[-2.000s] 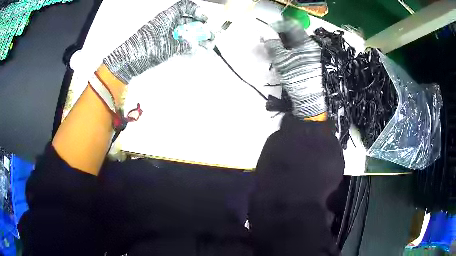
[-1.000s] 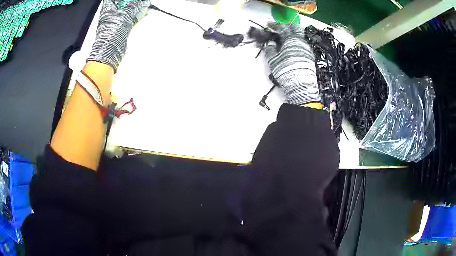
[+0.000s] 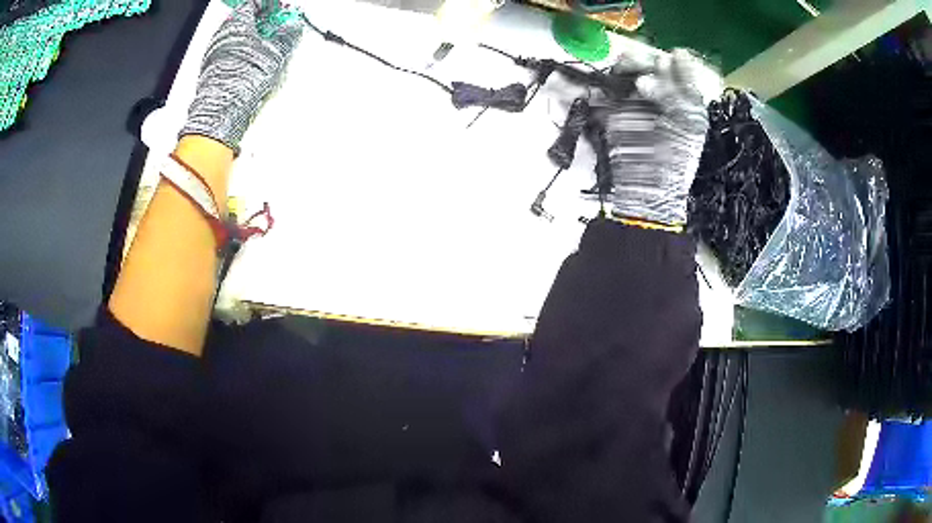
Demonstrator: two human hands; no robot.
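Note:
My left hand, in a grey-white marled knit glove, is at the top left of the white surface. A small teal-green circuit board shows at its fingers. A black cable with a folded bundle lies on the surface; its thin lead runs to the board. My right hand, in the same kind of glove, is blurred over the left side of the cable pile. Another folded cable with a plug tip lies beside it. Whether the right fingers grip a cable cannot be told.
A shiny clear plastic bag holds part of the pile at right. A green disc and a pale yellow tool are at the top. Circuit board rows lie at upper left. Blue bins stand low at left and right.
My left hand has moved left and up with the board, and the attached cable now stretches across the surface. My right hand has moved right over the pile; more loose cables lie left of it.

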